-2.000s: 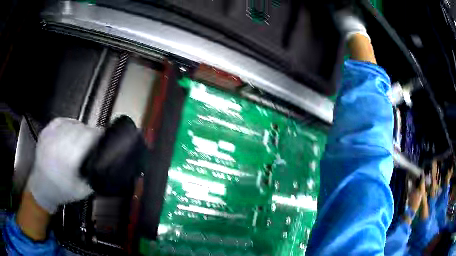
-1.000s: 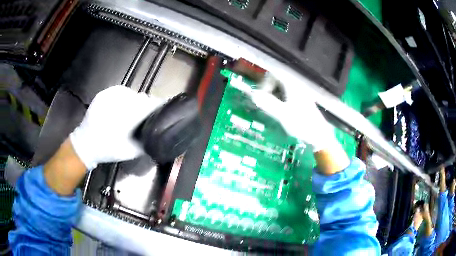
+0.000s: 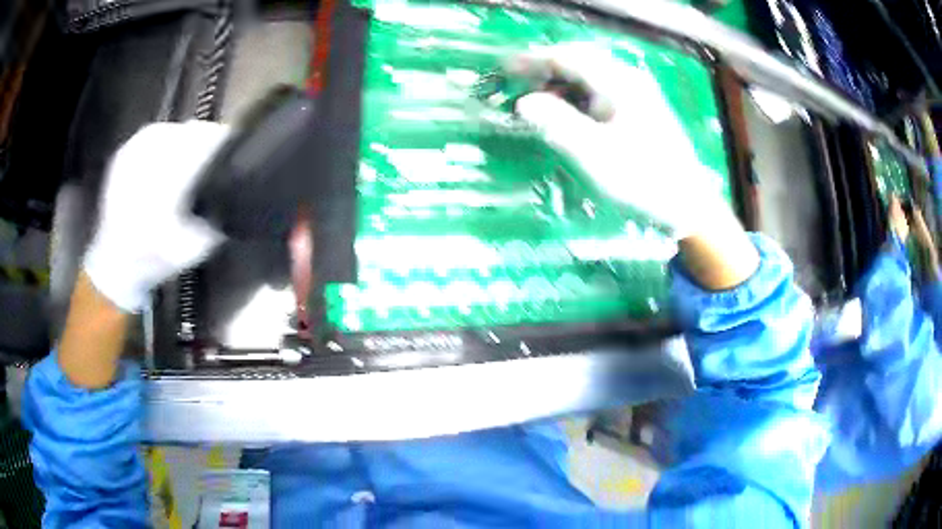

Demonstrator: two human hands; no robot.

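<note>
A large green circuit board point(image 3: 434, 227) with white markings lies in a black carrier point(image 3: 333, 176) with red-brown edge bars. My left hand point(image 3: 155, 207), in a white glove, holds a dark rounded object point(image 3: 253, 165), perhaps a scanner, beside the carrier's left edge. My right hand point(image 3: 630, 145), also gloved in white, is over the upper middle of the board, fingers bent. A small dark item point(image 3: 571, 95) shows at its fingertips, but blur hides what it is.
A silver conveyor rail point(image 3: 413, 405) runs along the near side, and another rail point(image 3: 785, 67) runs along the far side. Conveyor bed point(image 3: 263, 62) shows left of the carrier. At the right, another person's blue sleeves point(image 3: 888, 351) and hands are near the line.
The view has shifted, so the board sits higher in the picture. My right hand has moved from the board's far left part toward its middle. My left hand still holds the dark object.
</note>
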